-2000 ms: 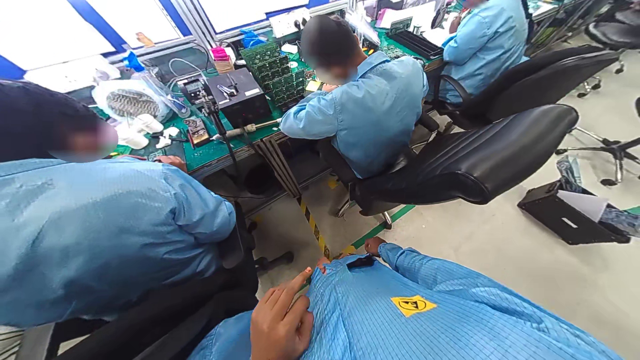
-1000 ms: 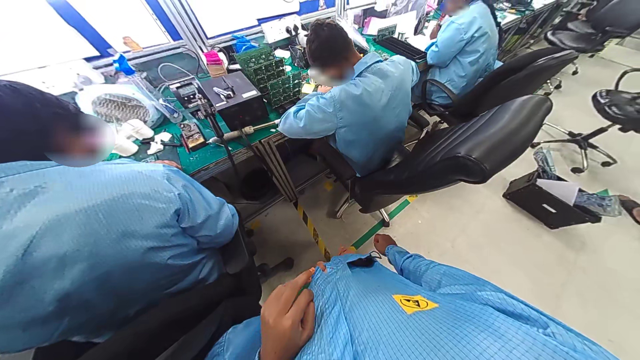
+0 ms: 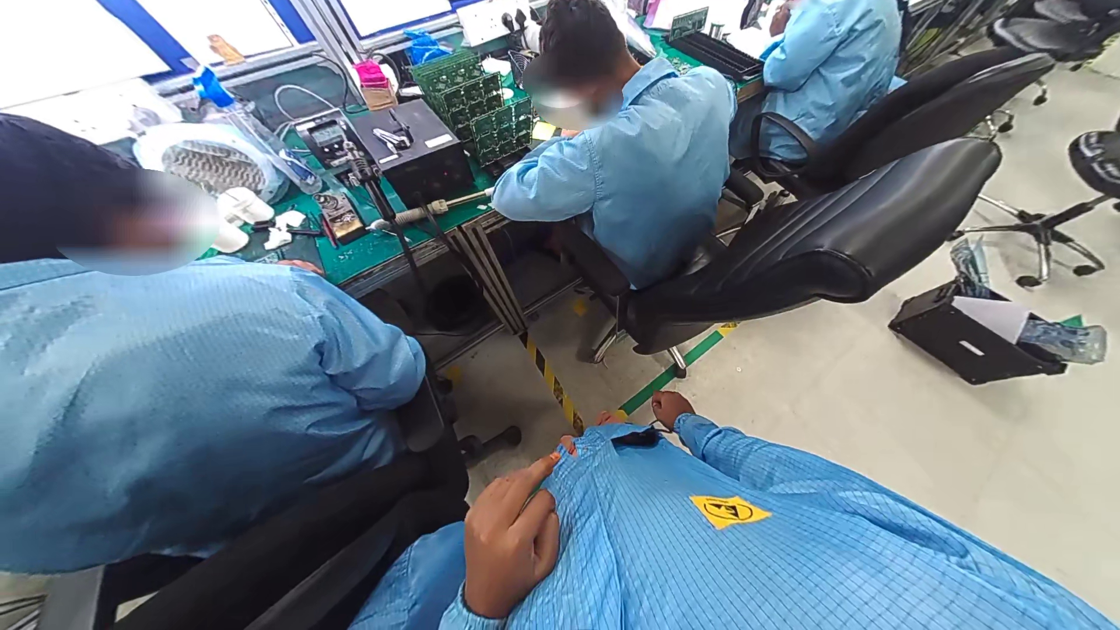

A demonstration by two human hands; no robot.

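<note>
My left hand (image 3: 512,538) is at the bottom centre, beside the front of my blue smock (image 3: 665,525), with its index finger stretched forward and the other fingers curled. Nothing shows in it. My right hand (image 3: 672,409) hangs lower by the far side of the smock, its fingers curled; whether it holds anything cannot be told. A small black item (image 3: 637,437) lies against the smock between the two hands. On the smock is a yellow patch with a hand symbol (image 3: 730,511).
Seated people in blue smocks are at left (image 3: 175,385) and ahead (image 3: 647,166). A green-topped bench (image 3: 359,254) holds circuit boards (image 3: 503,131) and a black soldering station (image 3: 411,149). Black chairs (image 3: 814,227) and a black bin (image 3: 962,337) stand at right. Striped tape (image 3: 551,381) marks the floor.
The view has shifted slightly, first bringing more of the right-hand floor into sight. Both hands keep nearly the same places by the smock.
</note>
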